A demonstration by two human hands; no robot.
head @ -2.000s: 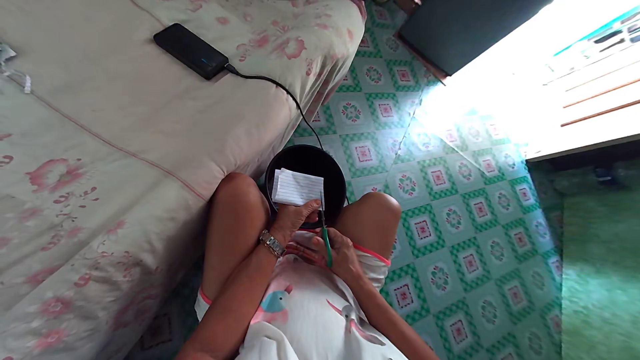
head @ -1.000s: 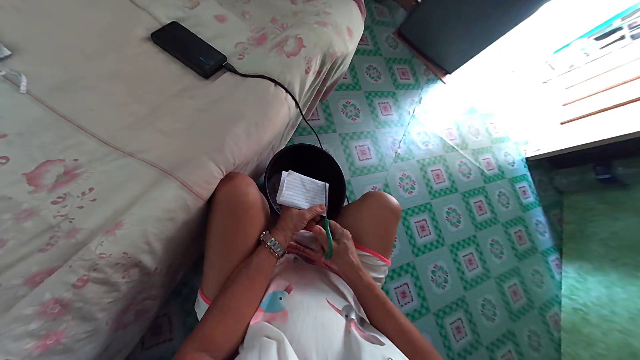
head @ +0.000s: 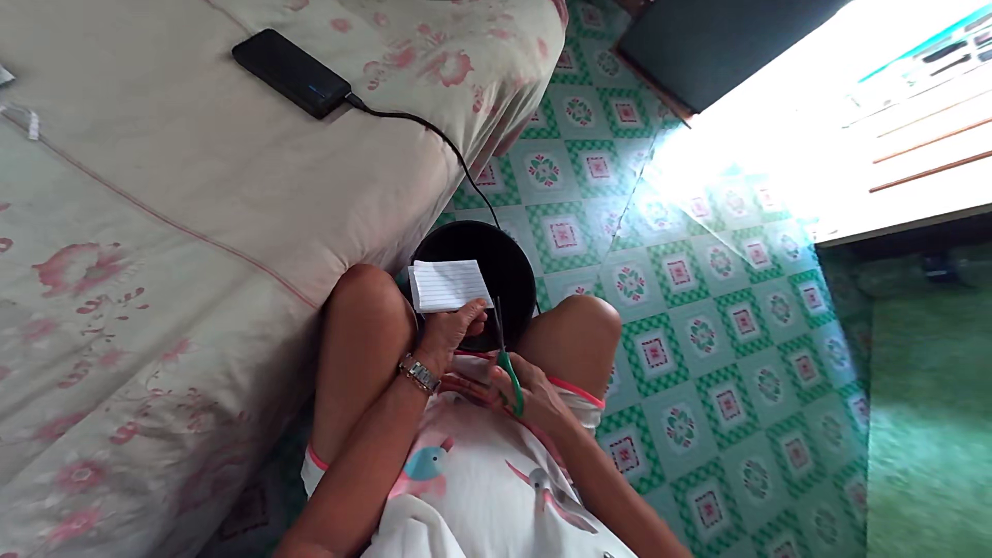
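My left hand (head: 453, 333), with a metal-band watch (head: 419, 373) on its wrist, grips the lower edge of a folded or stacked piece of lined white paper (head: 449, 285). Just right of the paper, my right hand (head: 531, 391) holds green-handled scissors (head: 509, 372), their blades pointing away from me. The blades look close together and stand beside the paper's right edge, with a gap between. Below the paper is a round black bucket or bin (head: 515, 267) between my knees; its contents cannot be made out.
On the left, a bed or mattress with a floral sheet (head: 256, 178) bears a black power bank or phone (head: 291, 73) with a black cable (head: 434, 128) running down behind the bin. Patterned green flooring (head: 697, 333) lies to the right. A dark panel (head: 721, 46) stands at the upper right.
The scissors were near the paper's lower right corner in the earlier frames and now stand to its right, the blades in plain view. The paper has shifted slightly left.
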